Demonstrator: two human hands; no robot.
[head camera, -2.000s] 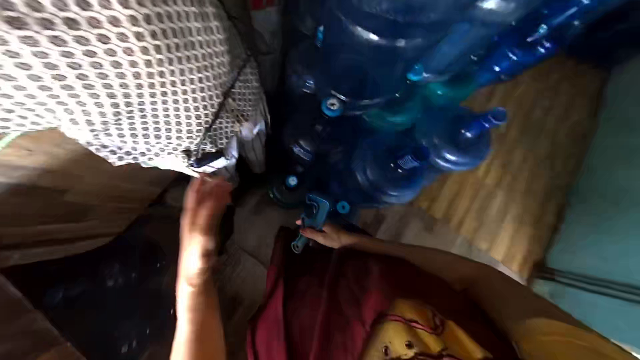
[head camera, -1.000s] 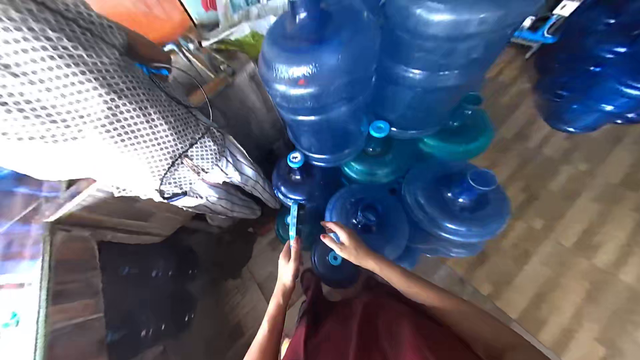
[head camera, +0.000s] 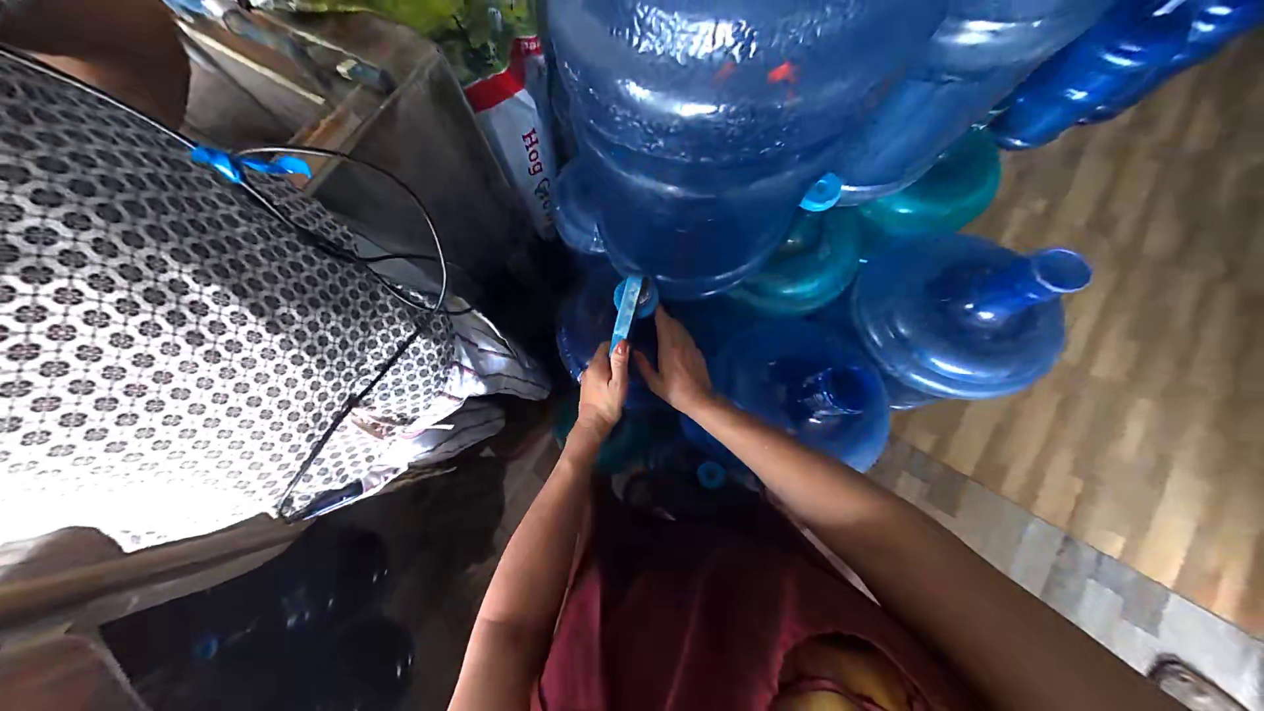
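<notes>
My left hand (head camera: 603, 387) grips the near end of a light blue strip-like plastic piece (head camera: 626, 314), perhaps a seal or a handle. Its far end lies against the blue cap (head camera: 637, 295) of a dark blue water jug (head camera: 580, 331). Just right of the cap is my right hand (head camera: 678, 363), thumb and fingers apart, with nothing seen in it; whether it touches the jug is unclear. An uncapped blue jug (head camera: 795, 395) stands to the right of that hand, and another blue jug with an open neck (head camera: 958, 316) is beyond it.
Large blue jugs (head camera: 681, 128) rise at the back, with teal jugs (head camera: 805, 262) beneath. A patterned cloth (head camera: 197, 326) crossed by a black cord (head camera: 370, 380) fills the left. A printed bag (head camera: 518, 128) stands behind. Part of another person's arm (head camera: 109, 59) shows at upper left.
Two seconds ago my right hand held a teal tool low beside the jugs; it now holds nothing visible. My left hand has come from beside the cloth to the capped jug. The view has shifted closer.
</notes>
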